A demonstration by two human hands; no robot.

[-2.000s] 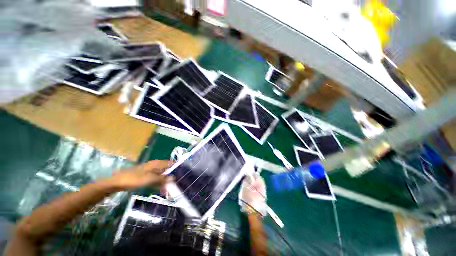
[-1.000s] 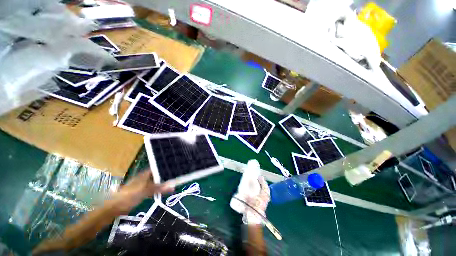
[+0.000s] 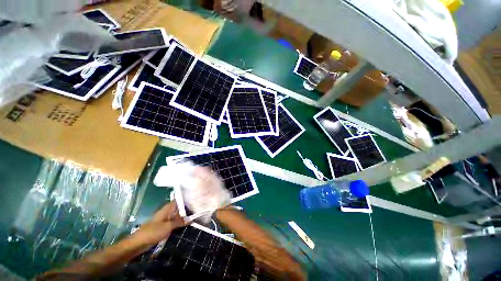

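A small solar panel [image 3: 233,171] with a white border is tilted in front of me. My left hand [image 3: 174,213], bare, holds its lower left edge; the fingers are partly hidden. My right hand [image 3: 200,189], in a white glove, lies blurred across the panel's left part, its forearm crossing below the panel. Whether its fingers grip anything cannot be told. Another panel [image 3: 200,253] lies below, near the bottom edge, with white cord between the two.
Overlapping panels [image 3: 206,90] lie ahead, partly on a cardboard sheet [image 3: 118,151]. Clear plastic sleeves [image 3: 82,192] lie left. A blue-capped bottle [image 3: 329,196], a thin pale strip [image 3: 301,235] and more panels [image 3: 365,151] are at right, beside a grey post [image 3: 379,171] under the raised shelf [image 3: 417,60].
My right hand has moved left from beside the panel onto its face. The held panel has shifted right and turned. The pale strip now shows apart from my right hand. The view has shifted slightly.
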